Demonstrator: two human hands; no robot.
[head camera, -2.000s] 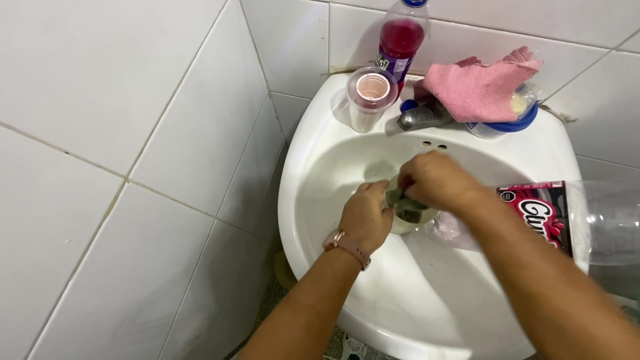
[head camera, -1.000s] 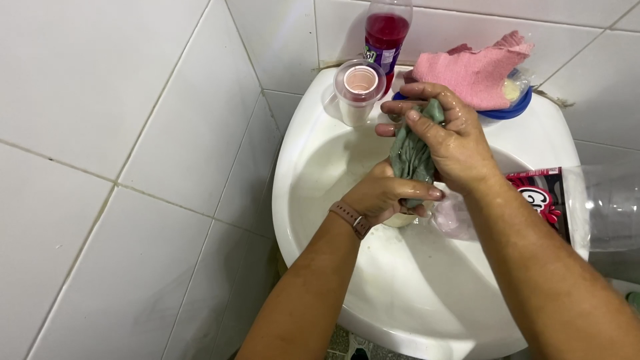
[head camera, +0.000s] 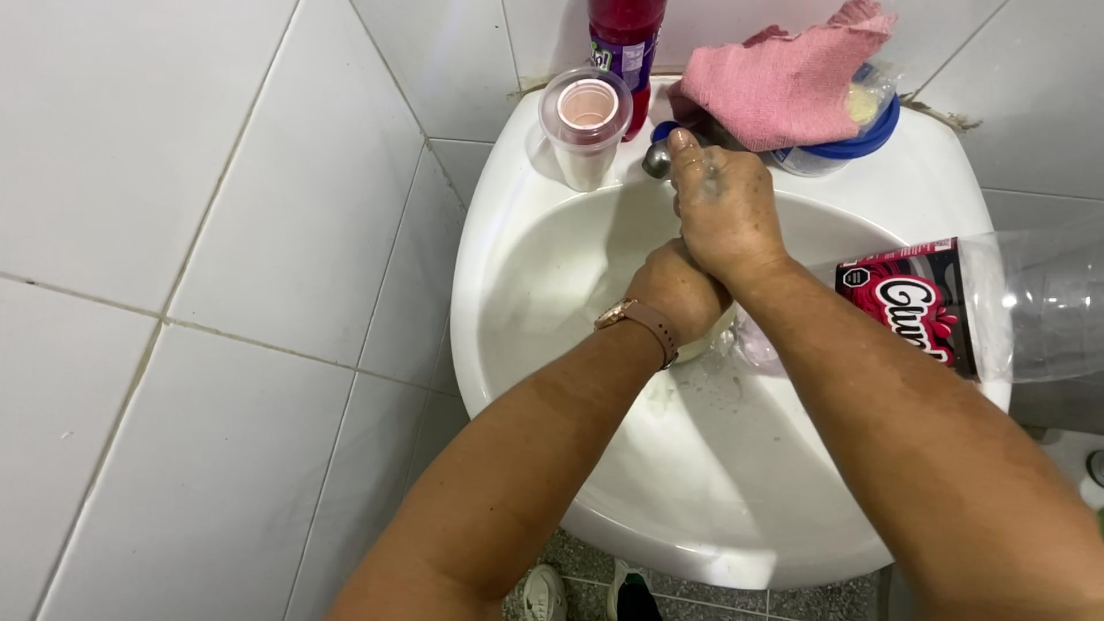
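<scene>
Over the white washbasin (head camera: 733, 509) my left hand (head camera: 681, 289) is curled, a watch on its wrist. My right hand (head camera: 733, 211) lies above and partly over it, wet, its thumb beside the metal faucet (head camera: 658, 159). The palms and most fingers are hidden, so whatever they hold does not show; no green cloth is visible. Just below the hands, a pale round container (head camera: 703, 347) shows partly in the basin. A large clear plastic bottle (head camera: 1035, 302) with a red and black label lies over the right rim, its pinkish end in the basin near my hands.
On the back ledge stand nested plastic cups (head camera: 586, 129), a bottle of red drink (head camera: 628, 34) and a blue-rimmed tub (head camera: 862, 142). A pink cloth (head camera: 776, 90) drapes beside the tub and over the faucet area. Tiled walls (head camera: 259, 216) border the left and back.
One second ago both hands held a wet green cloth, fingers spread around it; now they are closed together and the cloth is out of sight.
</scene>
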